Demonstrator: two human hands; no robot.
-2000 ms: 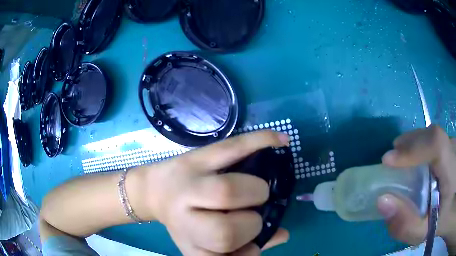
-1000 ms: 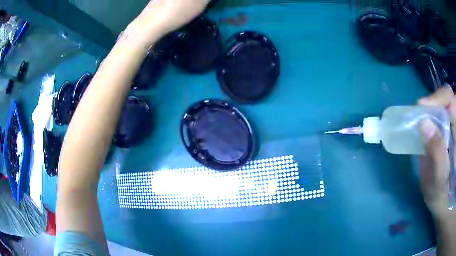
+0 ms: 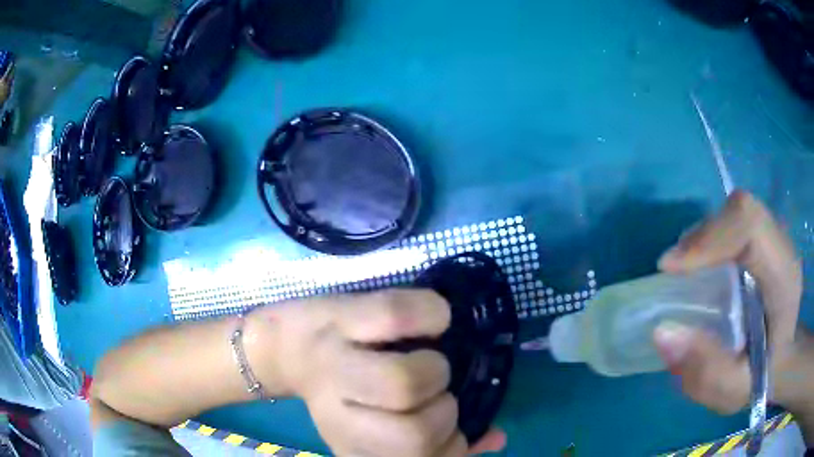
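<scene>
My left hand (image 3: 384,370) holds a black oval cover (image 3: 486,344) on edge, tilted, its slotted rim facing right. My right hand (image 3: 736,312) holds a translucent glue bottle (image 3: 647,321) sideways. Its pinkish nozzle (image 3: 535,344) points left at the cover's rim; whether the needle touches it cannot be told. Silver tweezers (image 3: 757,357) are also in my right hand, lying across behind the bottle. The dot sheet (image 3: 527,268), with rows of white dots, lies partly under another oval cover (image 3: 344,183) and behind my left hand.
Several black covers (image 3: 178,178) stand or lie at the left and upper left of the teal mat (image 3: 553,89). More dark covers (image 3: 785,40) are at the upper right corner. A white strip (image 3: 40,205) and a blue edge are at the far left. Yellow-black tape (image 3: 236,439) shows below.
My left hand has come back from the upper left and now holds a cover near the front. The bottle has moved left and lower, its nozzle now at that cover.
</scene>
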